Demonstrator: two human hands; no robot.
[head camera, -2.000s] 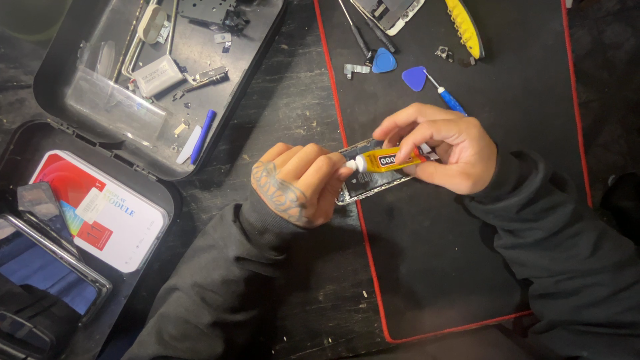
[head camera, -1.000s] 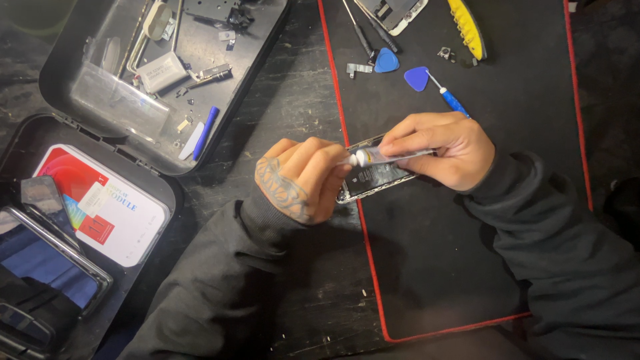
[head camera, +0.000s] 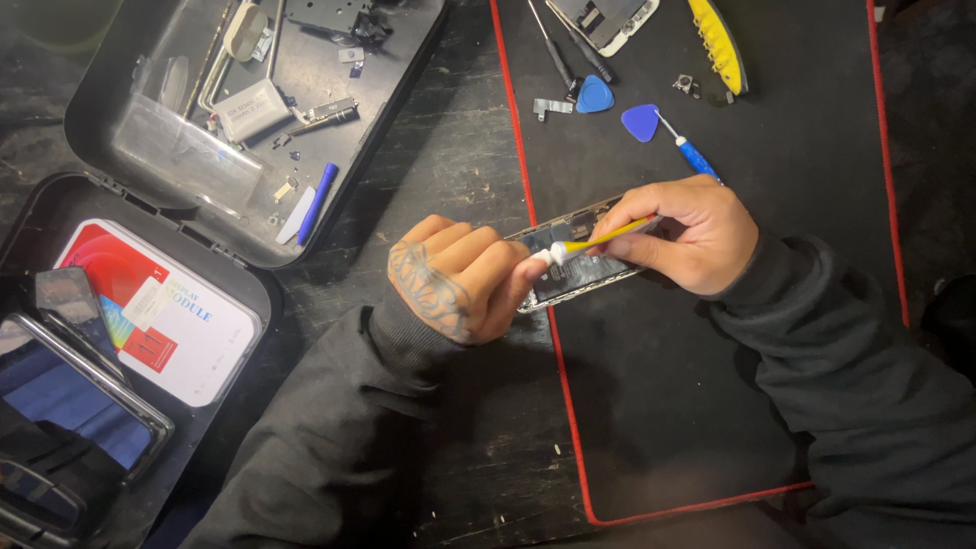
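Observation:
My left hand pinches the white cap at the end of a small yellow tube. My right hand holds the tube's flattened body between thumb and fingers. The tube is seen nearly edge-on. Beneath both hands lies an opened phone body with its battery and inner parts showing, across the mat's left red edge. The hands and tube hide parts of the phone. Whether the cap is seated on the nozzle or loose, I cannot tell.
Beyond my hands on the black mat lie blue picks, a blue-handled screwdriver, dark screwdrivers, a white-edged phone part and a yellow-handled tool. An open black case with parts stands at left.
The yellow tube has turned in my right hand: its printed face showed two seconds ago, and now its narrow edge shows. Both hands stay above the phone body.

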